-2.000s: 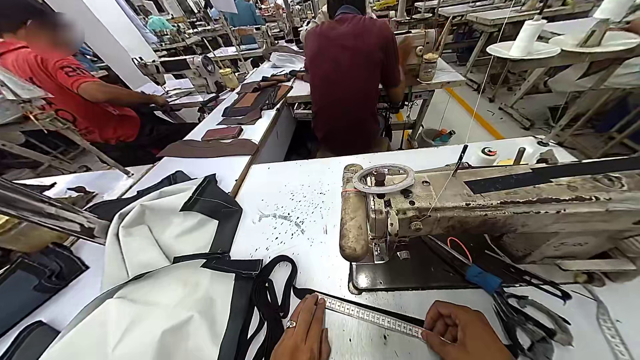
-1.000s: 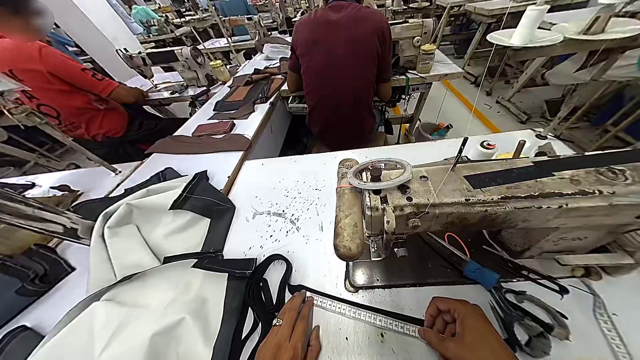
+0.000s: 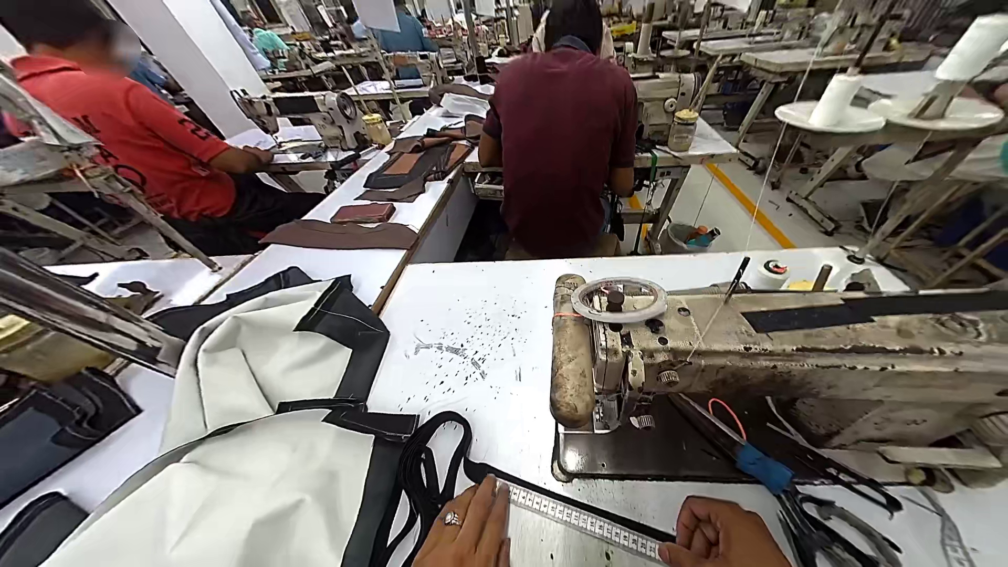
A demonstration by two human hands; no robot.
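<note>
A white measuring tape point(image 3: 583, 520) lies stretched along a black fabric strip point(image 3: 543, 486) on the white sewing table. My left hand point(image 3: 466, 526), with a ring on one finger, presses flat on the tape's left end and the strip. At the tape's other end, my right hand point(image 3: 720, 535) pinches it between thumb and curled fingers. Loops of the black strip point(image 3: 425, 465) are bunched left of my left hand. White-and-black sewn fabric point(image 3: 236, 488) covers the table's left side. The industrial sewing machine point(image 3: 756, 354) stands just beyond my right hand.
Scissors with black handles point(image 3: 835, 528) and a blue-wrapped tool point(image 3: 764, 468) lie right of my right hand. A person in a maroon shirt point(image 3: 559, 150) sits ahead, another in red point(image 3: 134, 142) at the left. Brown fabric pieces point(image 3: 339, 235) and thread cones point(image 3: 836, 101) are farther off.
</note>
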